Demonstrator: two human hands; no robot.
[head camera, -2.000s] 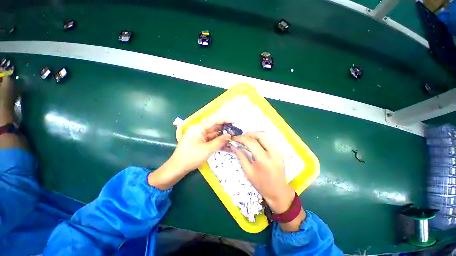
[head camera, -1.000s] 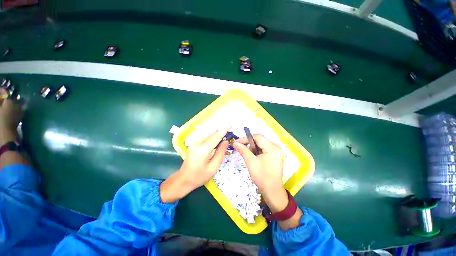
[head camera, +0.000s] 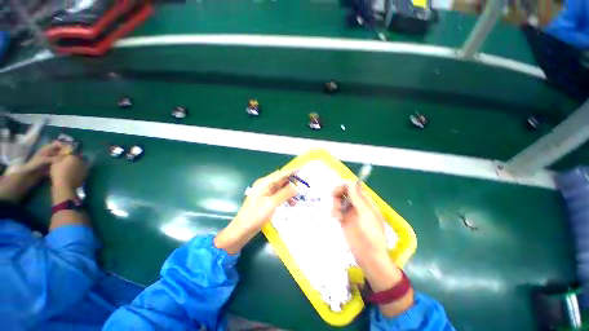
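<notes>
My left hand (head camera: 261, 203) holds a small black electronic module (head camera: 298, 181) over the upper left of the yellow tray (head camera: 413, 242). My right hand (head camera: 363, 223) is over the tray's right part, apart from the module. It holds the thin tweezers (head camera: 365, 172), which look pale and blurred and point up past the fingers. White small parts (head camera: 310, 249) fill much of the tray and are washed out by glare. My right fingertips are blurred, so I cannot tell whether the tweezers hold a part.
Several modules (head camera: 253, 108) lie on the green conveyor belt (head camera: 213, 90) beyond the white rail (head camera: 219, 139). Two modules (head camera: 134, 152) lie near another worker's hands (head camera: 61, 167) at left. A dark scrap (head camera: 467, 222), wire spool (head camera: 572, 309) and clear trays (head camera: 576, 200) are at right. Red trays (head camera: 97, 32) stand far left.
The view has tilted up, showing the red trays. My right hand has moved away from the module, to the right. My left hand still holds the module.
</notes>
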